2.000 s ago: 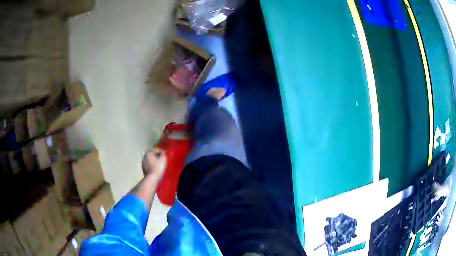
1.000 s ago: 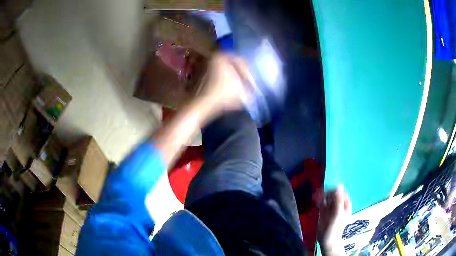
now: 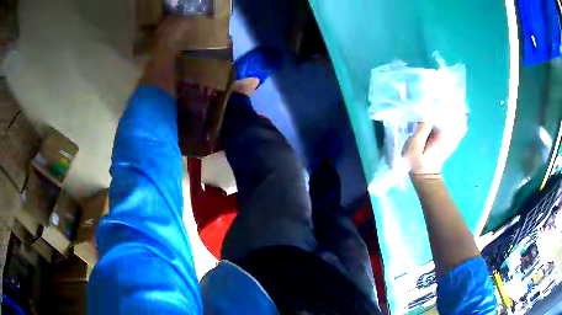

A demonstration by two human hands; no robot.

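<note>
A crinkled clear plastic bag (image 3: 400, 92) lies over the green mat, bright with glare. My right hand (image 3: 431, 147) is on its lower right part and grips it; glare hides some of the fingers. My left hand (image 3: 169, 40) is blurred and dim at the edge of an upper cardboard box (image 3: 212, 31). Its fingers are not clear, so I cannot tell whether it holds anything. Shiny clear plastic (image 3: 188, 6) shows inside that box.
Another open cardboard box (image 3: 206, 74) stands just below. More boxes (image 3: 58, 157) are stacked at the left. A red stool (image 3: 219, 224) is beside my legs. The green mat (image 3: 345, 37) has yellow tape, a blue patch (image 3: 539, 31) and a black tray (image 3: 524, 240) at lower right.
My left hand has moved up and left to the boxes. My right hand has moved up the mat and now grips the plastic bag, which was not on the mat before.
</note>
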